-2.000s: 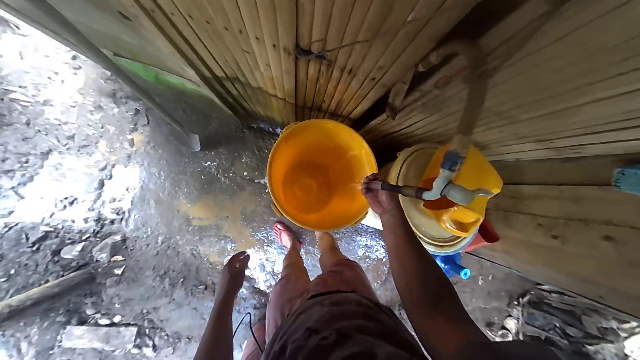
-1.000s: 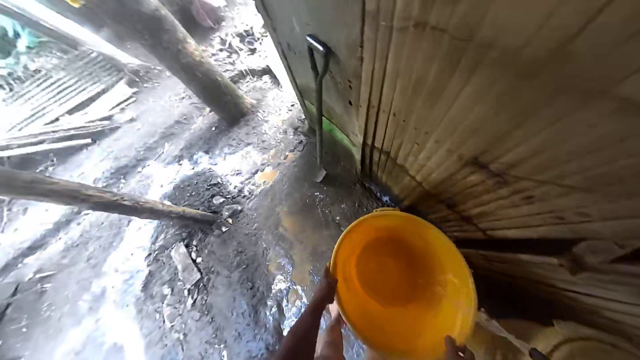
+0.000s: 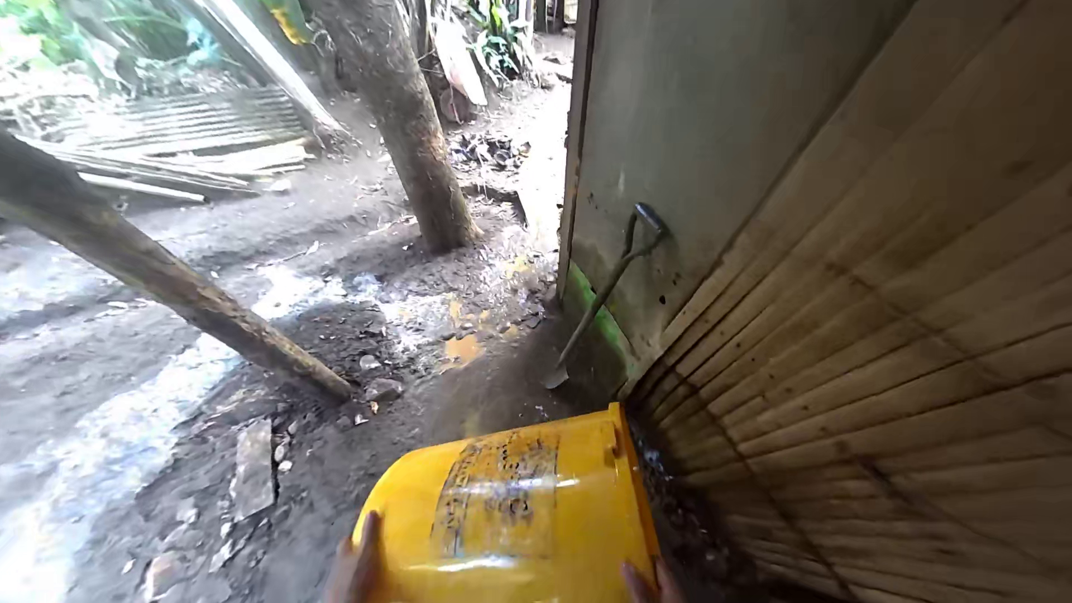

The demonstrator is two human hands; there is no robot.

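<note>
A yellow plastic bucket [image 3: 502, 511] lies tipped on its side in the air or against the ground at the bottom centre, its rim toward the wall on the right and its worn printed side facing up. My left hand [image 3: 356, 561] grips the bucket near its base. At the rim end, my right hand [image 3: 651, 584] holds the bucket's near edge, with only some fingers showing. The inside of the bucket is hidden.
A spade [image 3: 599, 301] leans on the grey panel [image 3: 662, 151] ahead. The plank wall [image 3: 888, 377] runs along the right. A slanting wooden pole [image 3: 193, 293] and a tree trunk [image 3: 419, 142] stand left, over muddy ground with stones.
The bucket has gone from upright, with its inside showing, to tipped on its side. My right hand has left the tap and hose and now holds the bucket. The view has swung toward the yard.
</note>
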